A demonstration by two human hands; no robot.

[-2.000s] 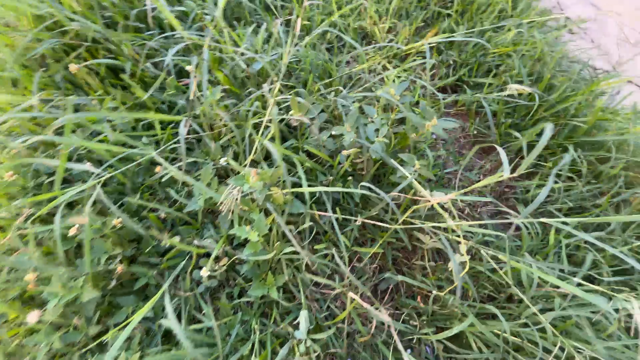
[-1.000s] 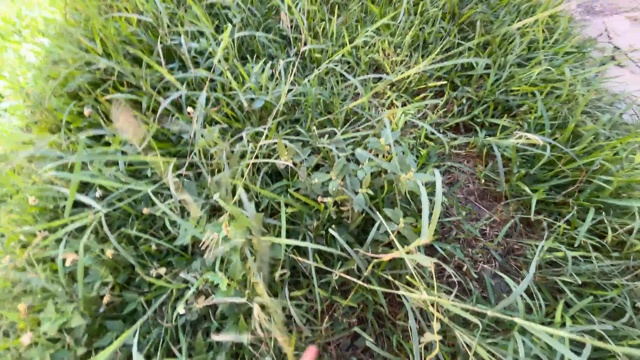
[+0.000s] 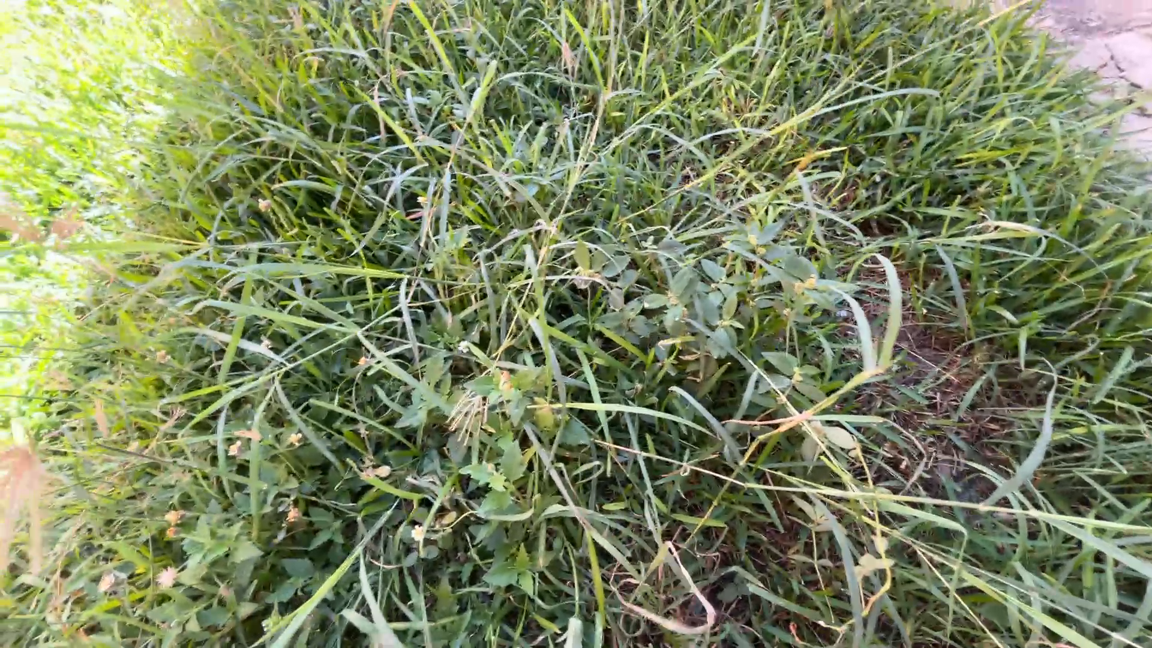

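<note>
Neither my left hand nor my right hand is in the head view. Long green grass blades (image 3: pixel 630 409) mixed with broad-leaved weeds (image 3: pixel 706 301) fill most of the view. At the lower left, more leafy weeds (image 3: pixel 225 549) carry small pale and orange flower heads. A dry, spread seed head (image 3: pixel 472 409) stands near the middle. One long jointed grass stem (image 3: pixel 837 387) with pale upright leaves leans across the right side.
Bare brownish soil with dry stalks (image 3: pixel 936 387) shows between the grass at the right. A cracked pale paved or stone surface (image 3: pixel 1111 54) lies at the top right corner. Brightly sunlit grass (image 3: pixel 72 108) is at the upper left.
A fingertip that showed at the bottom edge one second ago is out of view. The blurred seed head seen at the left then is no longer at that place.
</note>
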